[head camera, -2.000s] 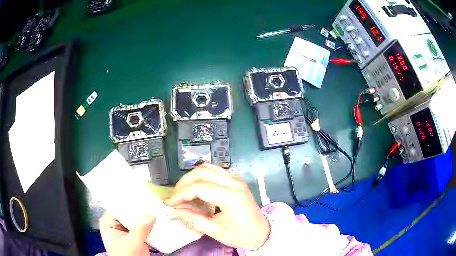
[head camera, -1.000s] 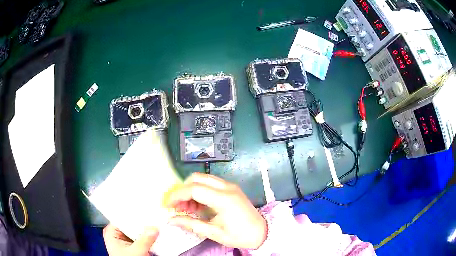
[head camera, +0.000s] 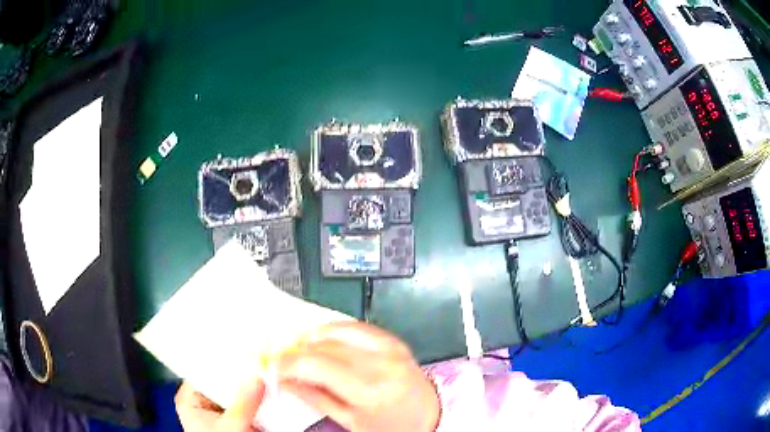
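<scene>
A white paper sheet (head camera: 221, 325) is held between my two hands near the lower edge of the view. My right hand (head camera: 359, 375) closes its fingers on the sheet's right side. My left hand (head camera: 221, 411) grips its lower edge and is partly cut off by the frame. The sheet overlaps the lower part of the left trail camera (head camera: 249, 187). The middle trail camera (head camera: 366, 159) and the right trail camera (head camera: 498, 131) lie hinged open, their small screens lit, each with a black lead at its lower edge.
A black tray (head camera: 118, 253) holding white paper and a tape roll (head camera: 35, 351) is at the left. Three bench power supplies (head camera: 675, 131) stand at the right. A blue-and-white leaflet (head camera: 553, 91), a pen (head camera: 512, 37), small labels (head camera: 158, 157) and a coiled black cable (head camera: 576, 228) lie on the mat.
The view has shifted, moving the bench things slightly rightward. The paper sheet has turned lower and flatter in my hands, and my right fingers have moved on it.
</scene>
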